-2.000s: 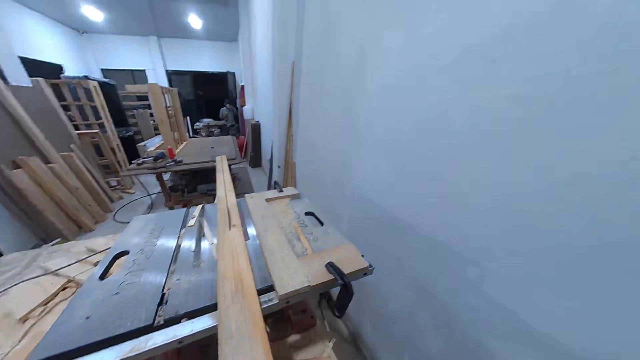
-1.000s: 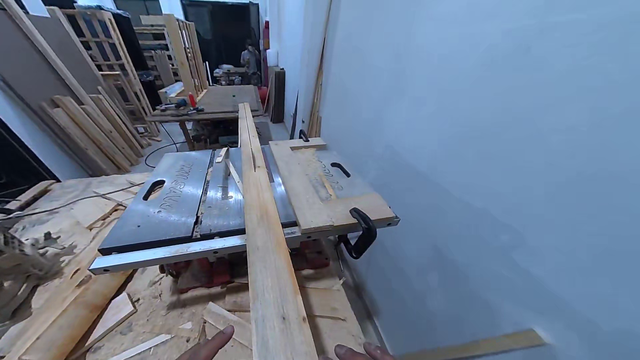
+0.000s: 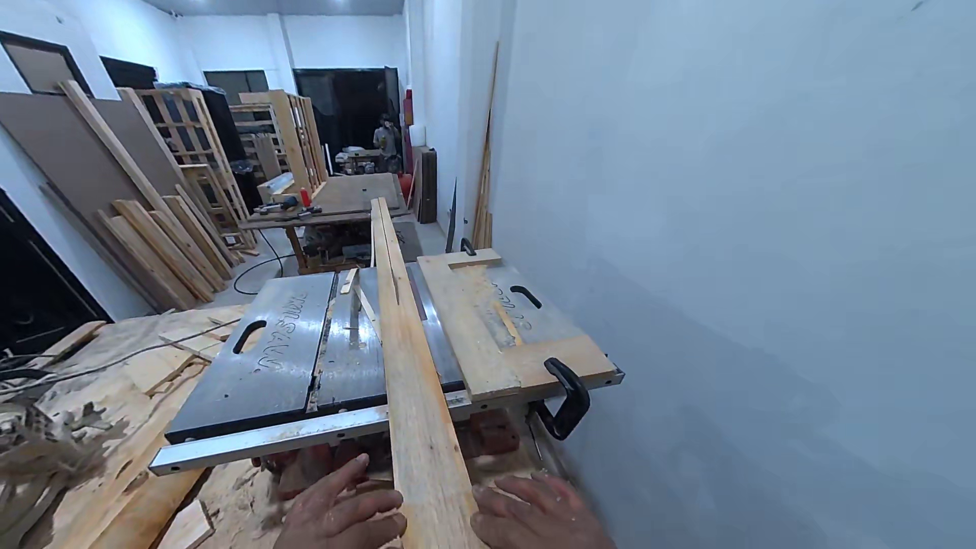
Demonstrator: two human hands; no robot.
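A long wooden board [image 3: 418, 381] lies lengthwise across the metal top of a table saw [image 3: 259, 347], beside a wooden fence [image 3: 473, 351]. The far part of the board shows a narrow split or cut line. My left hand [image 3: 339, 507] touches the board's left edge near its close end, fingers spread. On the opposite edge, the fingers of my right hand [image 3: 537, 511] rest against the wood. A black clamp [image 3: 568, 400] sits at the fence's near corner, a smaller one at its far end. The blade is hidden.
Close on the right runs a bare wall [image 3: 724, 229]. Wood offcuts [image 3: 160, 366] and sawdust cover the left side, crossed by a cable. Beyond the saw stands a worktable [image 3: 358, 194] with tools. Boards [image 3: 160, 252] lean at left. A person [image 3: 386, 141] is in the far background.
Both hands, out of view two seconds ago and partly visible at the lower edge one second ago, have come up to the board's sides. The view has shifted.
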